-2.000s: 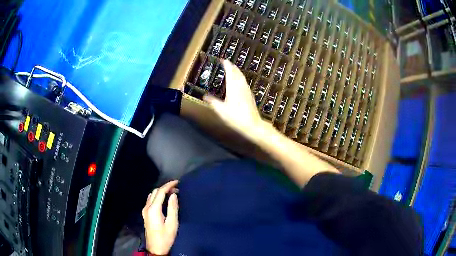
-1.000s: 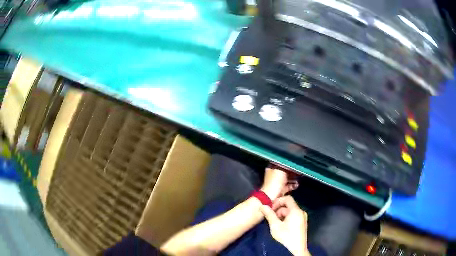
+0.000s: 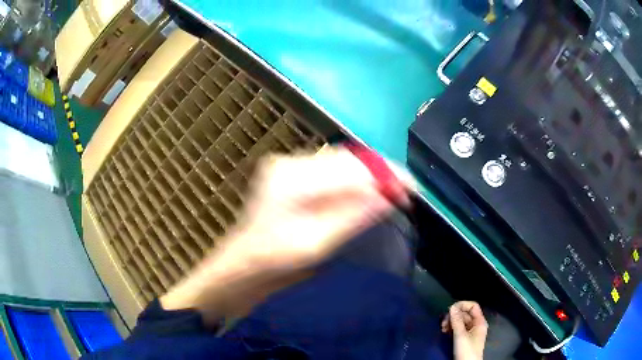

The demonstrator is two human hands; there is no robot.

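My left hand (image 3: 303, 193) is large and blurred over the right part of an open brown carton (image 3: 144, 74). A blurred red strip shows at the hand's far end, by the bench edge. The fingers are not clear, and I cannot tell if they hold anything. The carton's divider grid (image 3: 190, 140) shows rows of cells with no boards visible; my hand and forearm hide part of it. My right hand (image 3: 467, 329) is small at the bottom right, below the bench edge. Its fingers are curled in and nothing shows in them.
The black test fixture (image 3: 450, 179) stands on the teal mat (image 3: 317, 56) at the right, with a metal handle, round silvery buttons and a lit red switch (image 3: 561, 315). Closed cartons (image 3: 105, 35) stand at the upper left. Blue crates (image 3: 32, 330) show at the lower left.
The view has swung from the filled carton to the fixture and another carton. My hands were close together a second ago; now they are apart, the left raised over the grid.
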